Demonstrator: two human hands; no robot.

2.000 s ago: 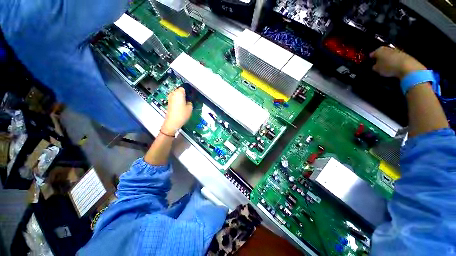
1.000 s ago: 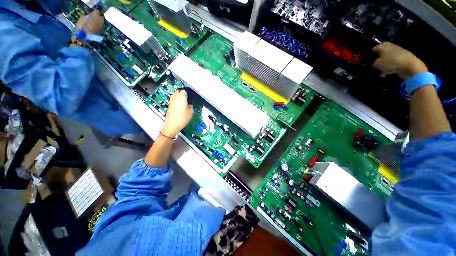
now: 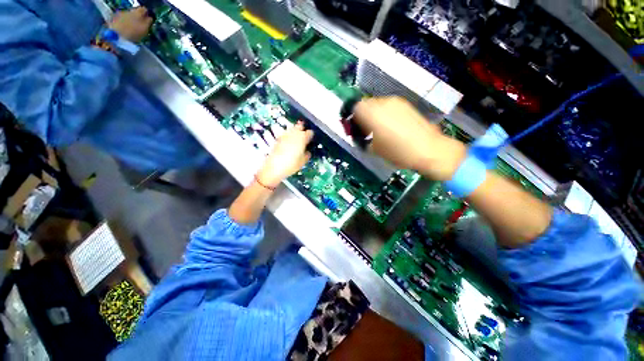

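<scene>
A green circuit board [image 3: 325,176] crowded with small parts lies in front of me, with a long silver-white heat sink [image 3: 318,99] along its middle. My left hand [image 3: 286,155] is low over its near half, fingers bent together, dark at the fingertips; a held part cannot be made out. My right hand [image 3: 402,134] is blurred above the board, between the long heat sink and the tall finned heat sink [image 3: 406,74]. Dark shapes with a little red show at its fingertips; finger covers or parts, I cannot tell.
Another board [image 3: 424,264] lies to the right, partly under my right arm. Bins with red parts [image 3: 501,84] and blue-violet parts [image 3: 420,56] stand behind. A blue cord [image 3: 565,106] runs from my right wrist strap. At left, another person's hand [image 3: 130,25] is over a board; the metal rail [image 3: 311,229] is nearest me.
My right hand has moved from the bins, left and down to above the board. The view has shifted a little. My left hand stays low over the board. The other person's hand stays over the left board.
</scene>
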